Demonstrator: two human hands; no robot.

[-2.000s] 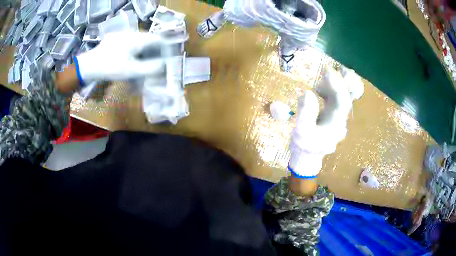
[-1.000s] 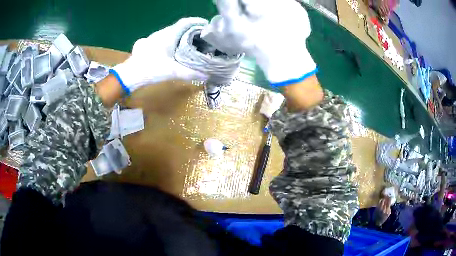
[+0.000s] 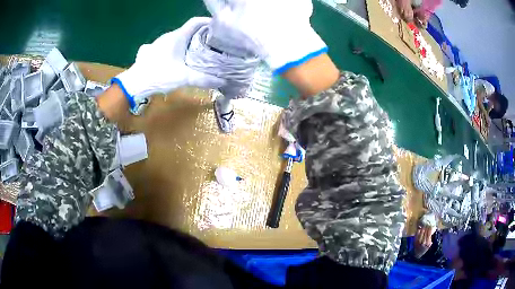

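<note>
A white-grey figure lower body (image 3: 234, 83) stands at the bench's far edge, one shoe with a dark mark pointing down onto the bench. My left hand (image 3: 166, 66), in a white knit glove, grips its left side. My right hand (image 3: 268, 31), gloved too, is on top of it and covers its opening; whether its fingers hold a part is hidden. A mallet (image 3: 279, 195) with a black handle and blue collar lies on the bench, its head mostly hidden by my right sleeve. A small white rounded piece (image 3: 226, 176) lies on the bench.
Hollow grey parts (image 3: 34, 104) are heaped at the left, with two more near my left sleeve. The green conveyor (image 3: 361, 79) runs behind the bench. A blue tote (image 3: 271, 264) is below the front edge. Coworkers and white-grey pieces are at the right.
Since two seconds ago both hands have come together on the lower body. Since one second ago my right hand has moved left and down over its opening, and the view has shifted slightly.
</note>
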